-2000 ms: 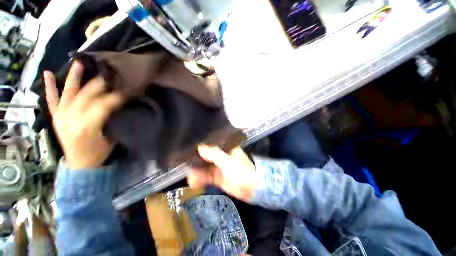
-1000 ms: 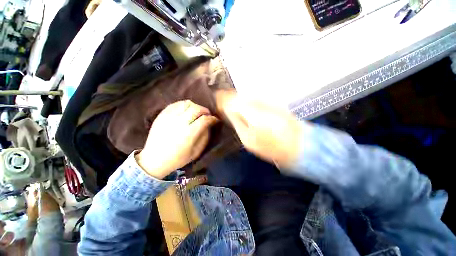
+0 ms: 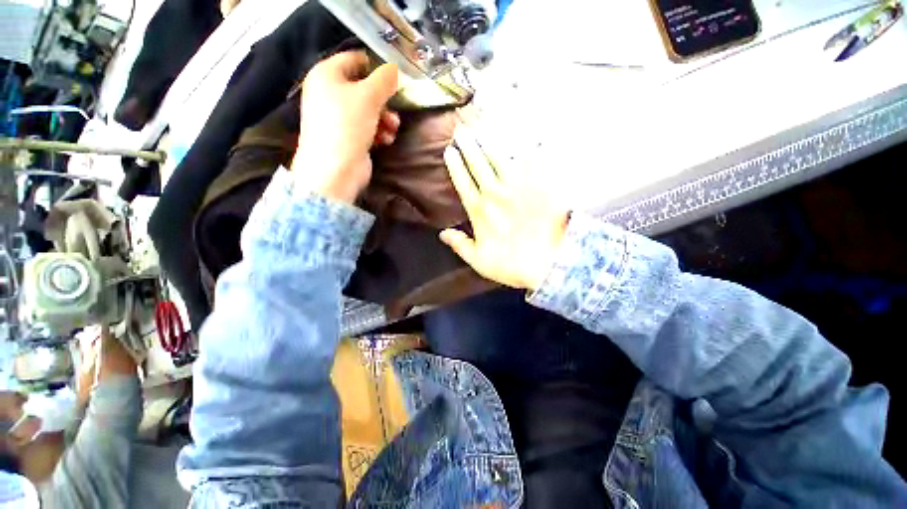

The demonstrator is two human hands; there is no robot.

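The dark garment body (image 3: 239, 89) lies heaped left of the machine's needle area. A reddish-brown cloth panel (image 3: 423, 164) lies on it, its upper end by the presser foot (image 3: 462, 87). My left hand (image 3: 343, 124) pinches cloth beside the machine head, left of the foot. The pinched edge is mostly hidden by my fingers. My right hand (image 3: 507, 214) lies palm down, fingertips on the right edge of the panel just below the foot, fingers slightly spread. An olive strip (image 3: 430, 92) shows beside the foot.
A smartphone (image 3: 706, 25) and thread snips (image 3: 863, 32) lie on the white table. A ruler scale (image 3: 756, 159) runs along the table's front edge. Cardboard (image 3: 363, 408) is below. Another person's arm (image 3: 104, 427) shows at lower left, near another machine (image 3: 68, 283).
My left hand has moved up from the panel to beside the machine head. My right hand has flattened near the foot. The view has shifted, so phone and snips appear further right.
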